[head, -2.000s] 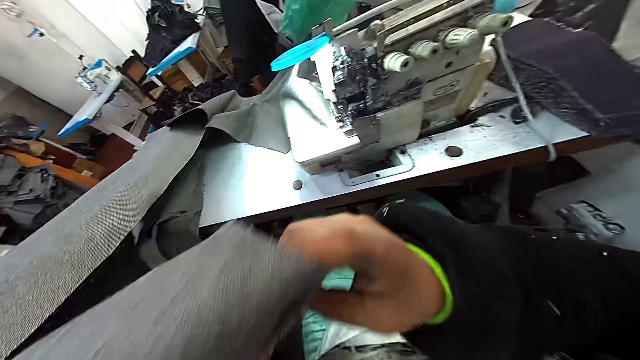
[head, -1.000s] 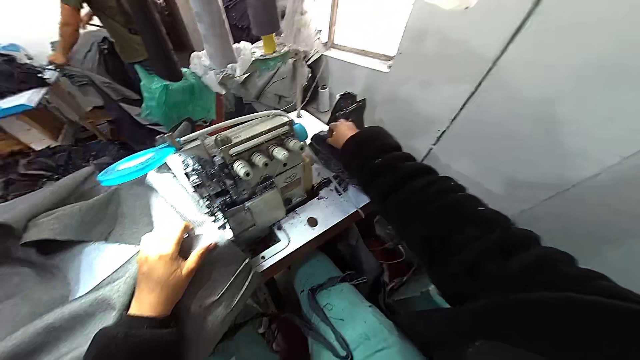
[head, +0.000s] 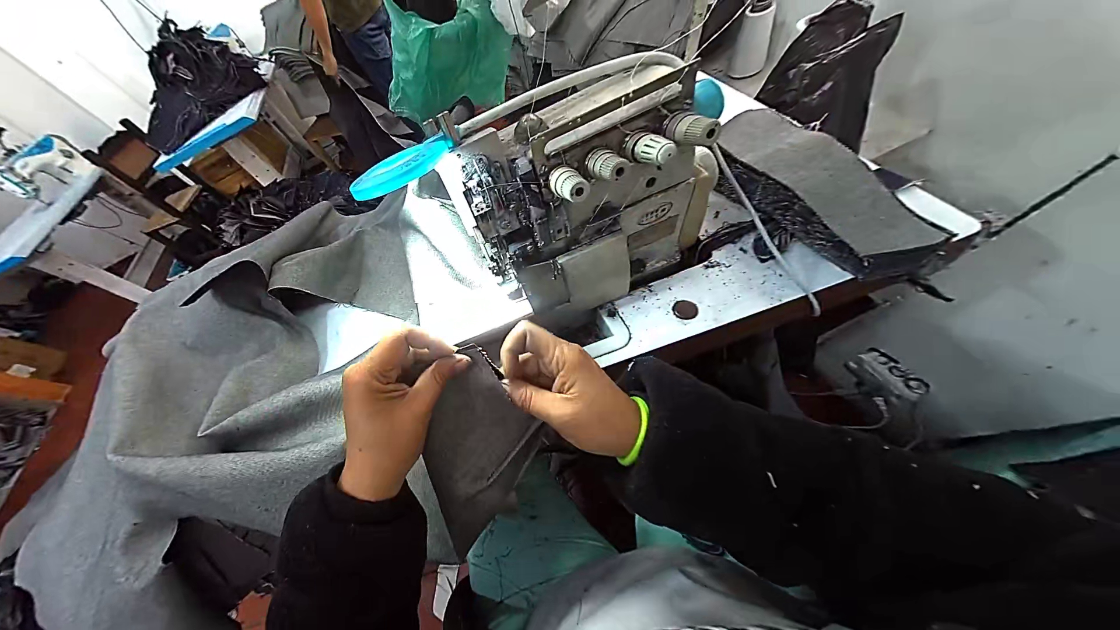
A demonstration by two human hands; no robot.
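My left hand [head: 394, 407] pinches one corner of a grey fabric piece [head: 477, 437] between thumb and fingers. On the same short edge, a little to the right, my right hand [head: 569, 385] pinches the other side; a dark strip or stitched edge runs between the two. The piece hangs down in front of the table edge. Just beyond my hands stands an overlock sewing machine [head: 586, 201], its lamp lighting the white plate area. A large grey cloth [head: 236, 420] drapes over the table's left side and down, below and beside my left hand.
A blue round disc [head: 401, 168] juts from the machine's left. More grey fabric [head: 831, 175] lies on the table's right end by the wall. Farther back are a green plastic bag [head: 446, 57], a person's arm [head: 319, 31] and other sewing tables [head: 219, 127] with dark fabric heaps.
My right hand has come back from the far right end of the table to the fabric edge beside my left hand. Grey fabric now lies on the table's right end. The view has shifted.
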